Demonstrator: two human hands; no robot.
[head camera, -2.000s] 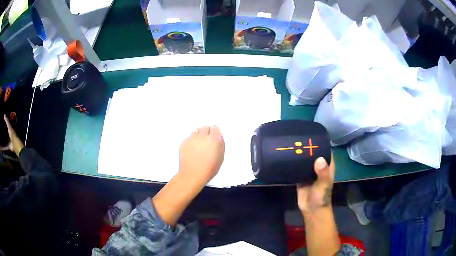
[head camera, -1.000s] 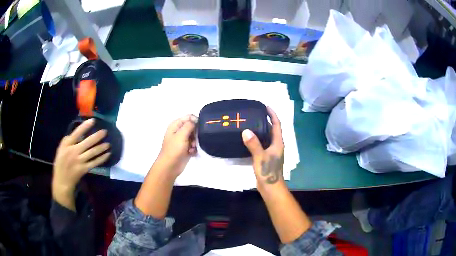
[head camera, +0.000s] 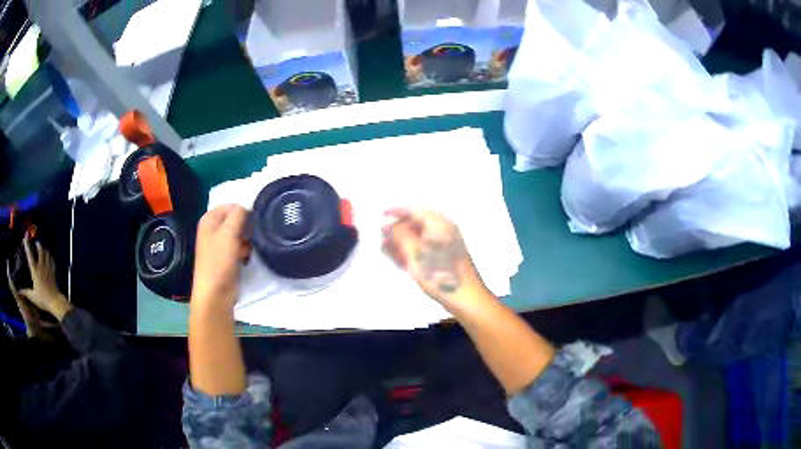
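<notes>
A black speaker (head camera: 297, 230) with a round logo disc facing up and an orange strap at its right side sits on the stack of flat white bags (head camera: 422, 175). A lifted or creased white sheet edge shows under it. My left hand (head camera: 221, 250) is at the speaker's left side, fingers curled; whether it grips the speaker or a bag edge is hidden. My right hand (head camera: 428, 250) is over the stack, right of the speaker, apart from it, slightly blurred, fingers partly bent and holding nothing visible.
Two black speakers with orange straps (head camera: 161, 250) stand at the left. Bagged speakers (head camera: 676, 167) cluster at the right. Open retail boxes (head camera: 307, 83) stand behind the pale rail (head camera: 351, 117). Another person's hands (head camera: 42, 285) show at far left. A red bin (head camera: 654, 412) is below right.
The speaker has moved left and turned from its button side to its logo face. My right hand has let go of it. The other person's hand has left the second waiting speaker.
</notes>
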